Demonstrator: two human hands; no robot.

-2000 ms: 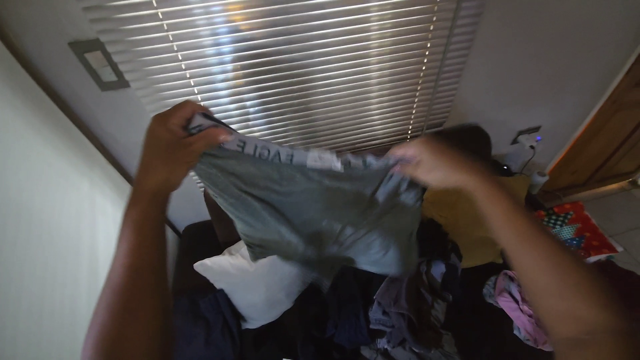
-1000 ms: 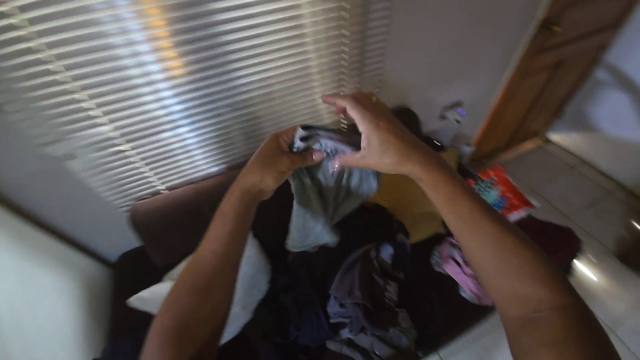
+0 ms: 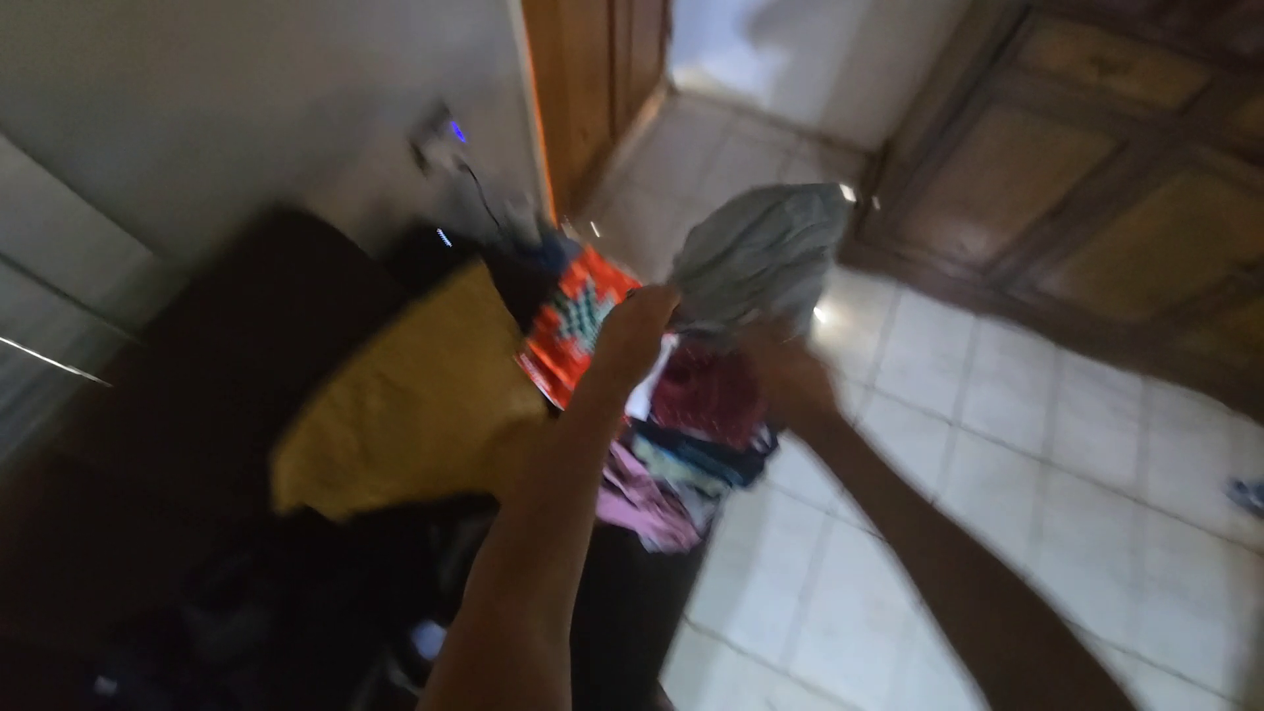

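Note:
A grey-green pair of boxer briefs (image 3: 760, 252) is held up by its near edge, spread and blurred by motion. At its left corner my left hand (image 3: 647, 311) is closed on the cloth. My right hand (image 3: 795, 380) grips the near right part, its fingers blurred. Below the hands lies a dark red garment (image 3: 706, 390), on or beside a stack of folded clothes (image 3: 691, 464) in blue and pale green. A pink garment (image 3: 647, 504) lies in front of that stack. Left of my left hand is a red patterned package (image 3: 573, 326).
A mustard cushion (image 3: 415, 405) rests on a dark sofa (image 3: 286, 286). Dark clothes lie at the lower left. A plugged-in device with a blue light (image 3: 449, 133) is on the wall. Beyond are a wooden door (image 3: 597, 79), a tiled floor (image 3: 987, 434) and a wooden cabinet (image 3: 1076, 178).
The view has swung right. Both hands have carried the briefs from in front of the blinds to above the folded clothes. The cloth, bunched between the hands one second ago, is now spread out.

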